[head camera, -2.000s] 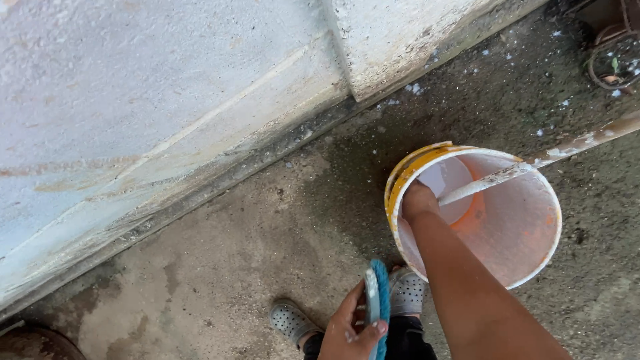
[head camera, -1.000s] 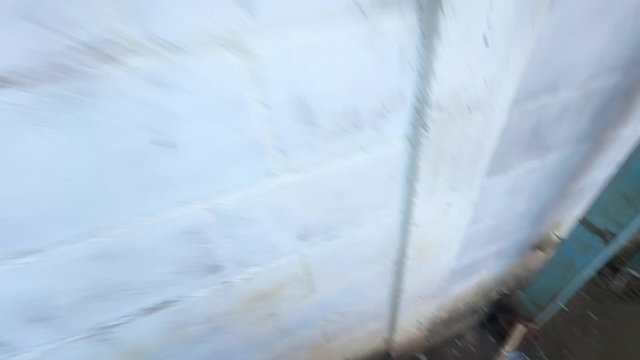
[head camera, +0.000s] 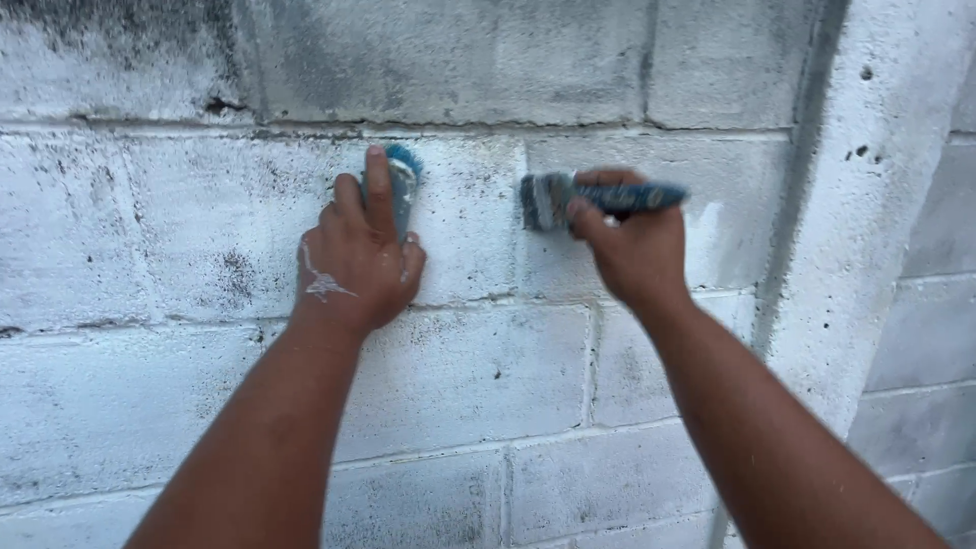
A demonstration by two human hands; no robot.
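Note:
My left hand [head camera: 362,252] is shut on a blue-bristled scrub brush [head camera: 404,171], held against the block wall with the fingers over its back. White paint marks the back of that hand. To its right, my right hand [head camera: 637,244] grips the blue handle of a paintbrush [head camera: 547,202]. The paintbrush lies nearly level, its bristles pointing left and at the wall by a vertical joint; whether they press on it is hard to tell. The block wall [head camera: 473,374] is whitish with dark specks, and its upper blocks are greyer.
A whitish concrete post [head camera: 846,191] stands right of the hands, and more grey-white blocks [head camera: 930,328] continue past it. A rough mortar ledge [head camera: 457,126] runs across just above the hands. Dark stains [head camera: 114,38] cover the upper left.
The view has swung from the floor and bucket up to the wall. One hand was inside the bucket two seconds ago; now both hands are at the wall, with a paintbrush in my right hand.

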